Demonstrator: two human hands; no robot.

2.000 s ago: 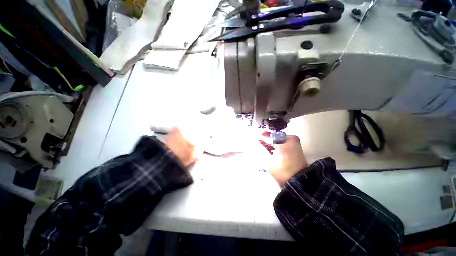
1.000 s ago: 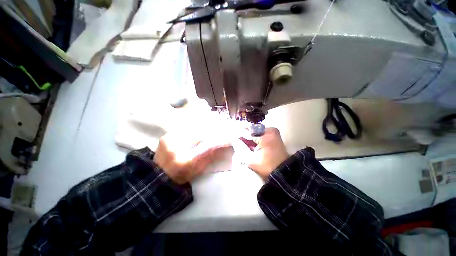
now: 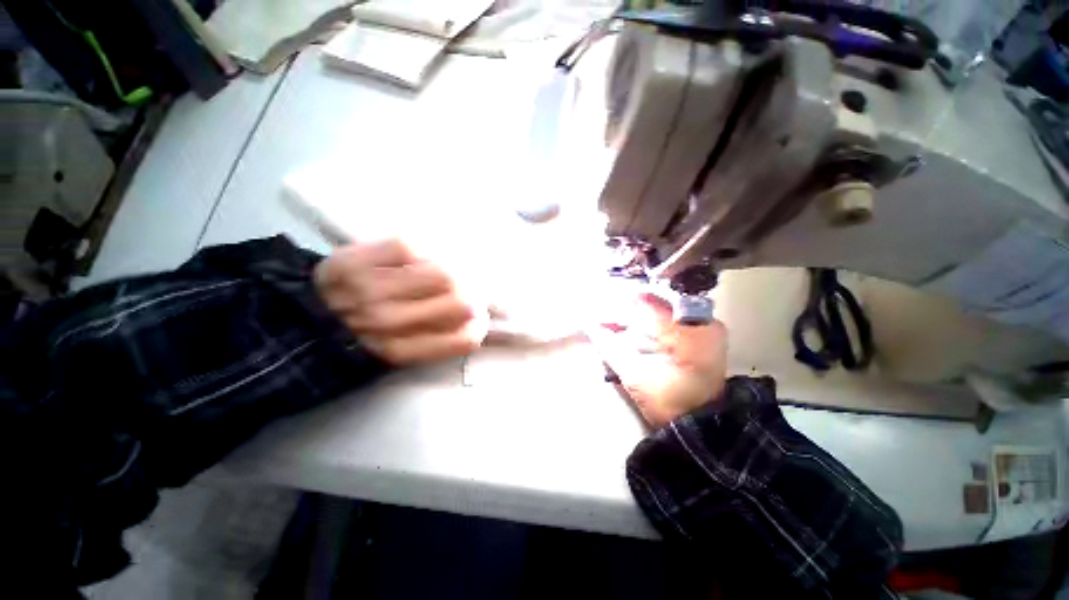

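The sewing machine head (image 3: 703, 141) stands over a glaring bright spot on the white table. My right hand (image 3: 674, 358) lies at the right of the needle area, fingers in the glare; a dark thin tip shows below them. My left hand (image 3: 399, 302) is left of the needle with fingers curled, pinching the edge of a pale fabric piece (image 3: 478, 326). The fabric is washed out, so its outline between the hands is unclear. Another pale piece (image 3: 314, 209) lies behind my left hand. What my right fingers hold is hidden by glare.
Black-handled scissors (image 3: 832, 328) lie on the bed right of the needle. Dark snips (image 3: 856, 29) lie on top of the machine head. Pale stacked pieces (image 3: 381, 53) lie at the upper left. A grey-blue oblong piece (image 3: 544, 152) is left of the head.
My left hand has moved left, away from the needle, and its fingers are now curled. My right hand stays beside the needle area. The view has shifted and tilted.
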